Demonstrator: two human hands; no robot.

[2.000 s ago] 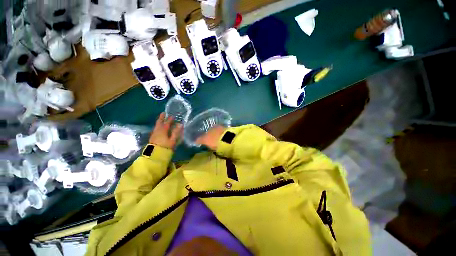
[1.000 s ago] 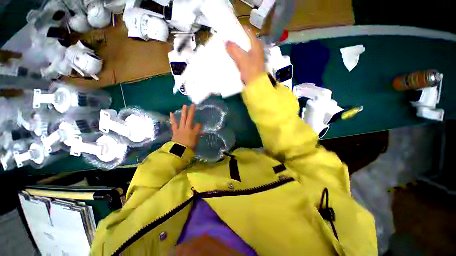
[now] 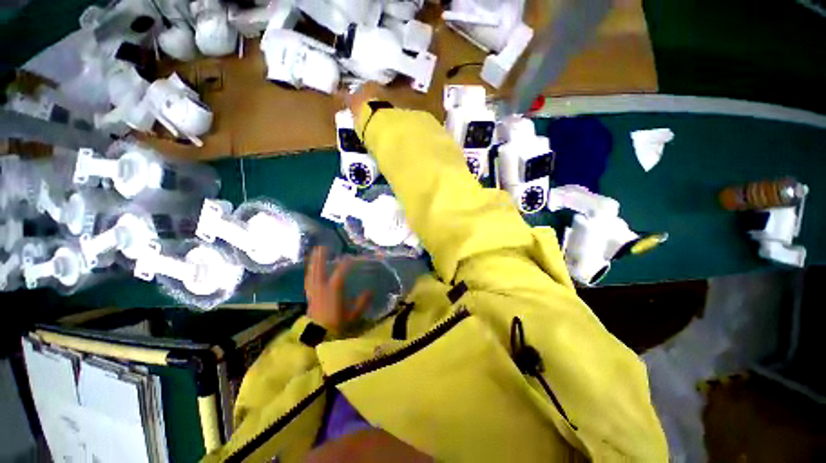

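My left hand (image 3: 331, 291) has its fingers spread at the near-left edge of an open clear air-column bag (image 3: 379, 288); no firm grip shows. My right hand (image 3: 364, 94) is at the bracket end of the leftmost standing-out white camera (image 3: 356, 155); it is small and partly hidden by my sleeve, so its grip cannot be told. A camera in a clear bag (image 3: 385, 220) lies between my hands, bracket end out, partly under my right arm. Two more white cameras, one (image 3: 471, 129) partly behind the sleeve and one (image 3: 525, 167), lie right of the arm.
Several bagged cameras (image 3: 263, 237) lie at left. Unbagged cameras (image 3: 299, 61) are piled on tan cardboard (image 3: 258, 122) behind. At right are a dark blue cloth (image 3: 580, 152), a lone camera (image 3: 593, 240), a yellow-handled tool (image 3: 648, 243), a white scrap (image 3: 650, 146) and an orange-brown cylinder (image 3: 763, 195).
The large white blurred thing by my right hand is no longer seen there. A bagged camera now lies before me. My right arm reaches farther left; my left hand is beside the other bag.
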